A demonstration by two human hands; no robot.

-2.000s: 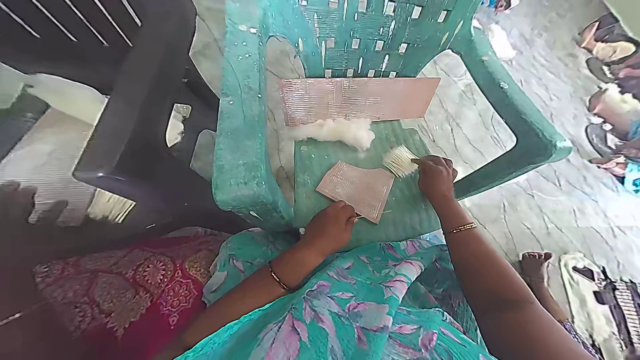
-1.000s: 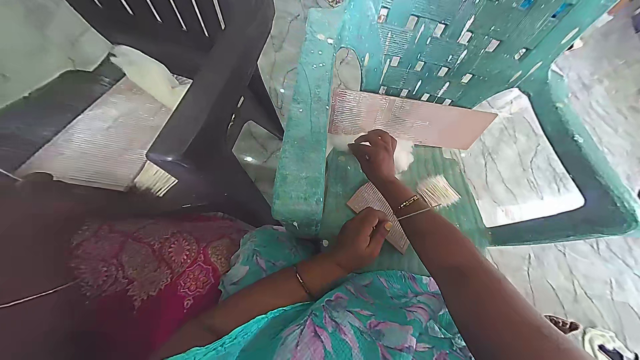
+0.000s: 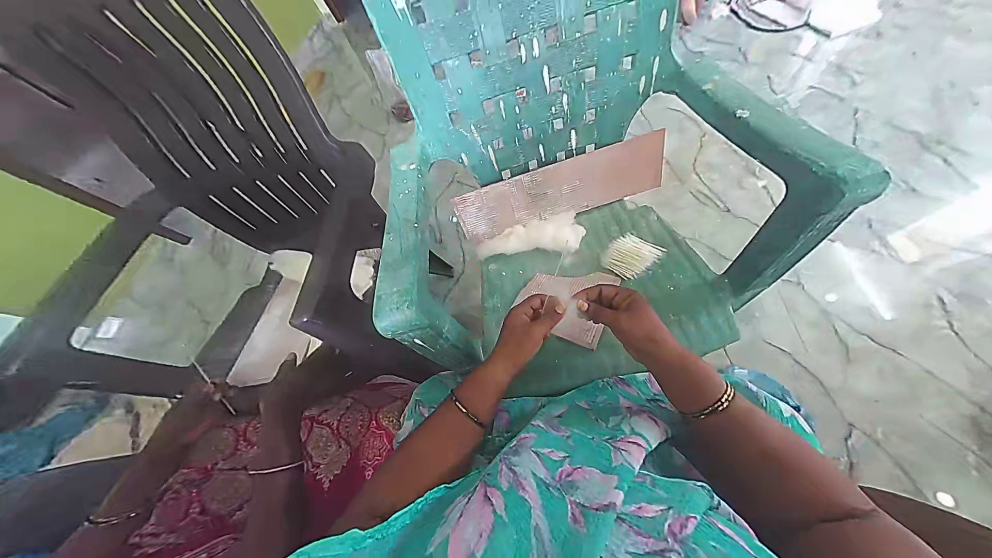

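Both my hands are over a small piece of ribbed cardboard (image 3: 580,332) on the seat of a green plastic chair. My left hand (image 3: 531,329) pinches a thin pale stick, or wick, whose upper end points toward the cotton. My right hand (image 3: 620,314) is close beside it, thumb and finger together; whether it grips anything is too small to tell. Behind them lies a roll of white cotton wool (image 3: 539,235), against a long cardboard strip (image 3: 566,186). A bundle of thin white-tipped sticks (image 3: 633,256) rests right of the cotton.
The green chair's armrests (image 3: 814,147) flank the seat. A dark plastic chair (image 3: 256,163) stands at the left. Near it sits another person in red patterned cloth (image 3: 349,442), whose hands (image 3: 213,403) hold a thin stick. Marbled floor shows around the chairs.
My right hand has come back from the cotton wool to beside my left hand over the small cardboard. The view has shifted noticeably.
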